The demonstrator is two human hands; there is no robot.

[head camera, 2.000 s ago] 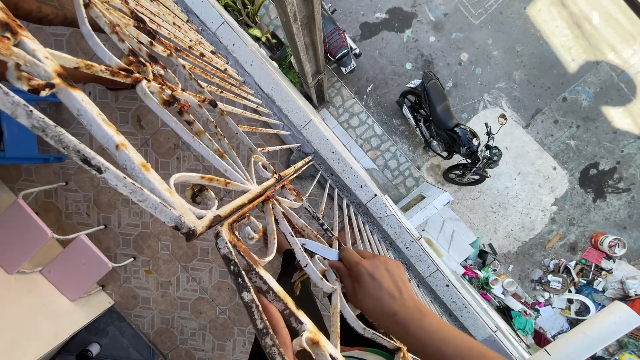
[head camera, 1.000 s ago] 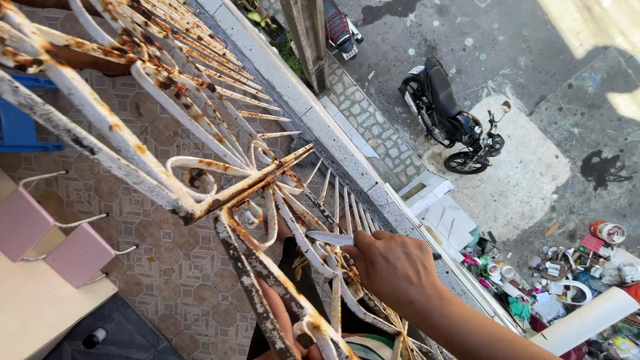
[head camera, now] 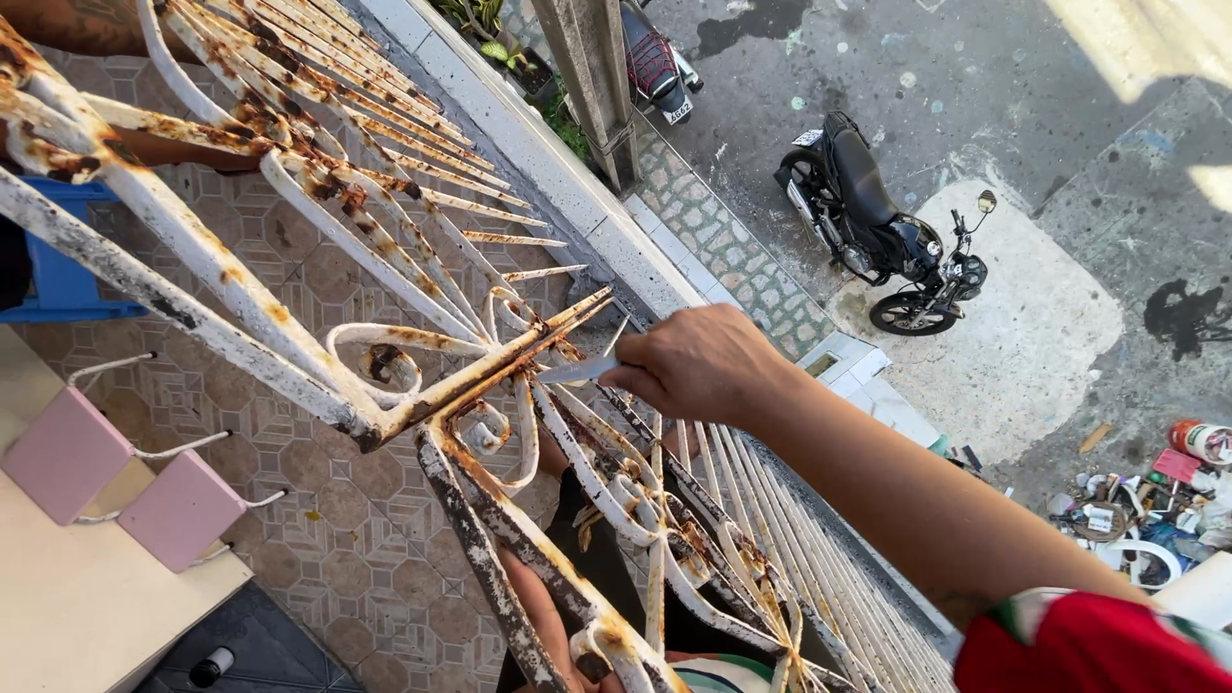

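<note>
My right hand [head camera: 707,366] reaches over the outer side of a rusty, white-painted iron railing [head camera: 318,346] and grips a knife [head camera: 577,371]. The blade's tip is at the scrollwork beside the rusted upright bars where two railing sections meet. My left hand [head camera: 539,616] is low in the view, behind the top rail of the nearer section, with its fingers along the bar; the rail hides much of it. Paint is worn off in many places, with brown rust on the bars and scrolls.
Another person's arm [head camera: 115,29] shows at the upper left, near a blue plastic stool [head camera: 67,250]. Pink-panelled items [head camera: 183,505] lie at the left. Beyond the ledge [head camera: 568,183] a concrete post [head camera: 592,87], a parked motorcycle [head camera: 866,212] and a rubbish heap [head camera: 1145,520] stand far below.
My right hand has moved up along the railing, bringing the knife from the lower scrollwork to beside the joint of the sections. My left hand stays behind the rail.
</note>
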